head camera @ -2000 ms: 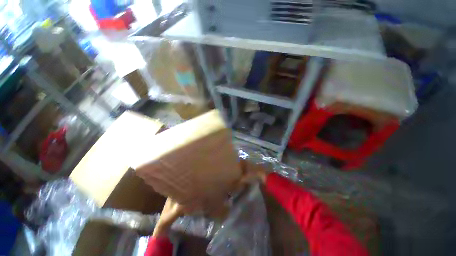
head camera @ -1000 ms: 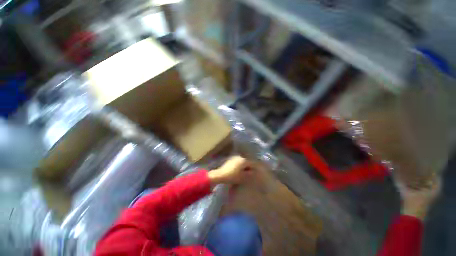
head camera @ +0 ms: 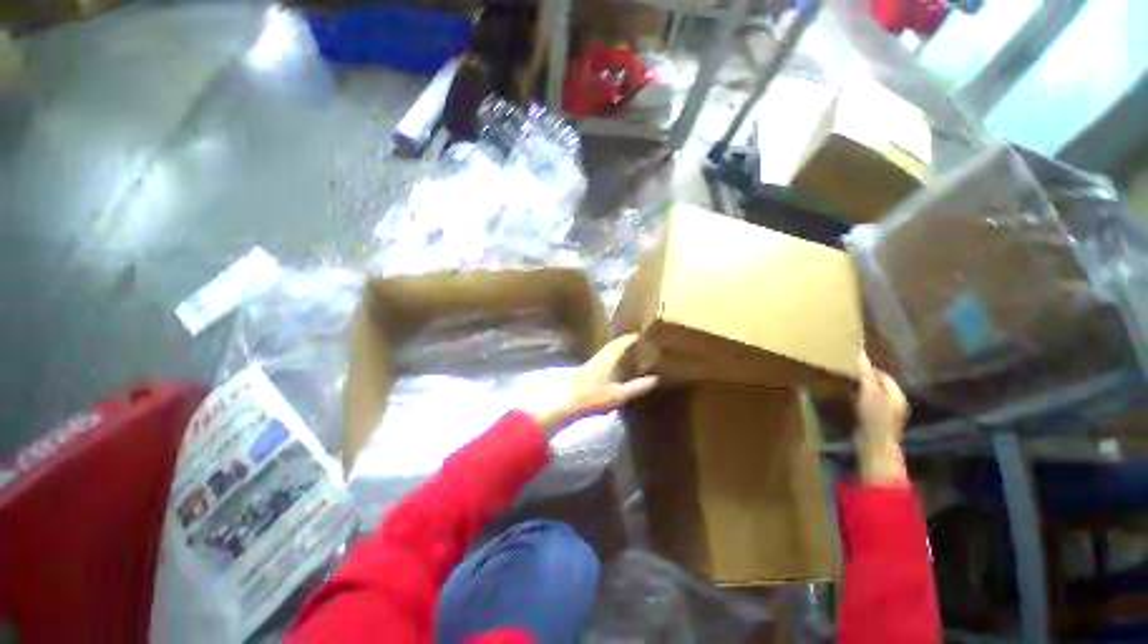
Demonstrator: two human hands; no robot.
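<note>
A plain brown closed carton (head camera: 762, 289) stands in the centre right, over the far part of an open brown carton (head camera: 755, 484) whose near part shows bare inside. My left hand (head camera: 598, 384) is on its near left corner, thumb and fingers apart around the edge. My right hand (head camera: 879, 421) is on its near right corner. My hands hold it between them. Whether it rests on the open carton's inside or edge is hidden. To the left, another open carton (head camera: 359, 377) holds shiny clear bags (head camera: 485, 409).
Crumpled clear film (head camera: 491, 189) lies beyond the left carton. Printed paper (head camera: 258, 503) and a red object (head camera: 88, 516) are at lower left. A film-covered large carton (head camera: 995, 289), another brown carton (head camera: 869, 151) and a bench leg (head camera: 1022, 535) are on the right.
The view has swung left. My right hand has left the film-covered carton on the red stool, and my left hand has moved from beside the open carton. Both are now on the closed carton.
</note>
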